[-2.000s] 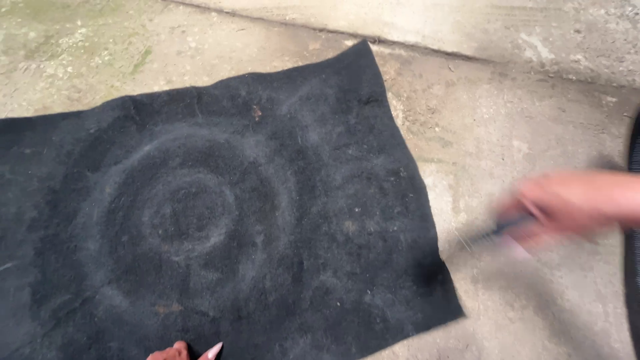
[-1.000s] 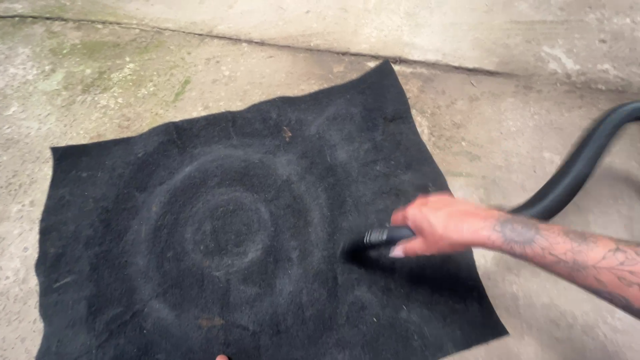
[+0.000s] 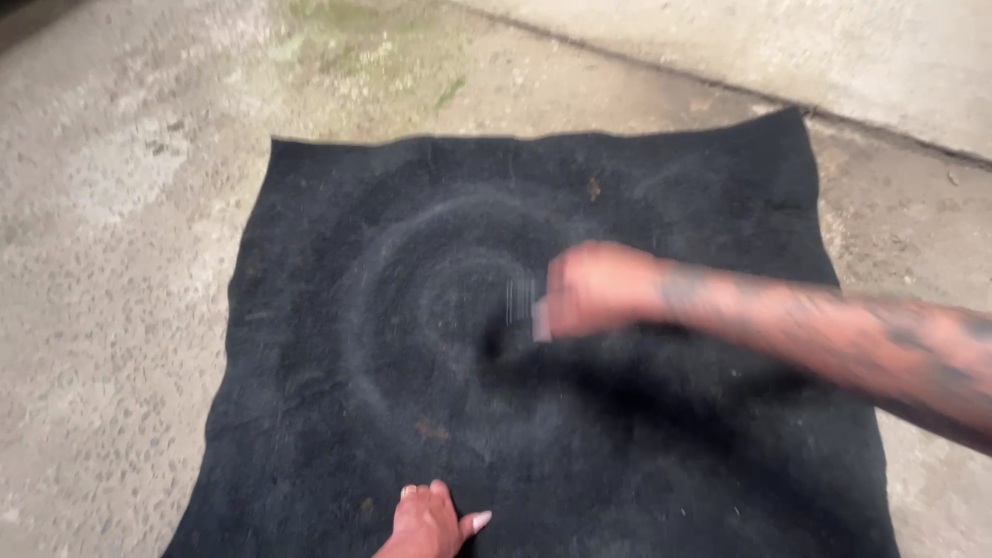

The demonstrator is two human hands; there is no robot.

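A black fabric mat (image 3: pixel 310 372) with pale ring marks lies on the ground. Over its middle, my right hand (image 3: pixel 601 291) is closed around a black vacuum hose end (image 3: pixel 521 301), blurred by motion; its tip is near the inner ring. The rest of the hose is mostly hidden behind my forearm. Near the mat's lower edge of view, my left hand (image 3: pixel 430 518) rests on the fabric, fingers and thumb apart, holding nothing visible.
Rough concrete (image 3: pixel 116 310) surrounds the mat, with a green mossy patch (image 3: pixel 372 46) beyond it. A long crack or joint (image 3: pixel 682 71) runs past the mat's far right corner. Small brown debris (image 3: pixel 594 189) sits on the mat.
My right hand has moved left with the hose end, from beyond the mat's right edge to its middle. More of my left hand shows on the mat. The view has shifted left.
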